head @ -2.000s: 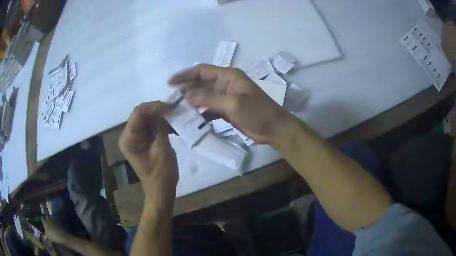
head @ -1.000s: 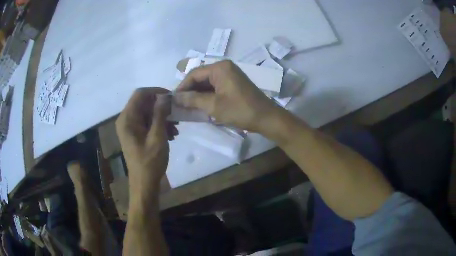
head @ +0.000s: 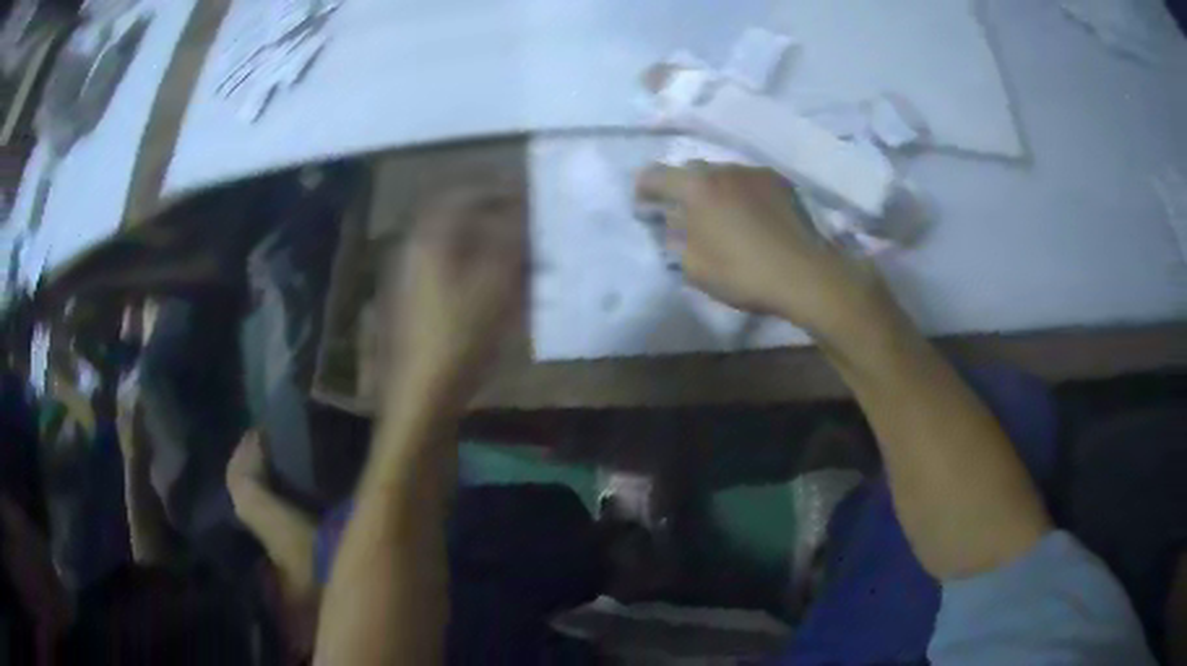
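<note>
My right hand [head: 749,234] is over the white board near its front edge, fingers bent down at small white pieces; whether it grips one is hidden by blur. My left hand [head: 458,267] is strongly blurred beside the board's left edge, and its fingers cannot be made out. A long white carton [head: 794,146] lies on the board just beyond my right hand. Small white slips [head: 760,57] lie around it. A pale, shiny piece lies partly under my right hand, too blurred to make out.
A loose pile of printed slips [head: 271,59] lies on the board [head: 430,72] at the upper left. A wooden frame [head: 690,380] runs under the front edge. Another person's arm [head: 267,501] shows at the lower left. A pale flat object [head: 677,630] is below, near my legs.
The view has shifted, so the board sits higher. My hands have moved apart; the small white piece held between them is no longer seen there. My left hand is now off the board's left edge.
</note>
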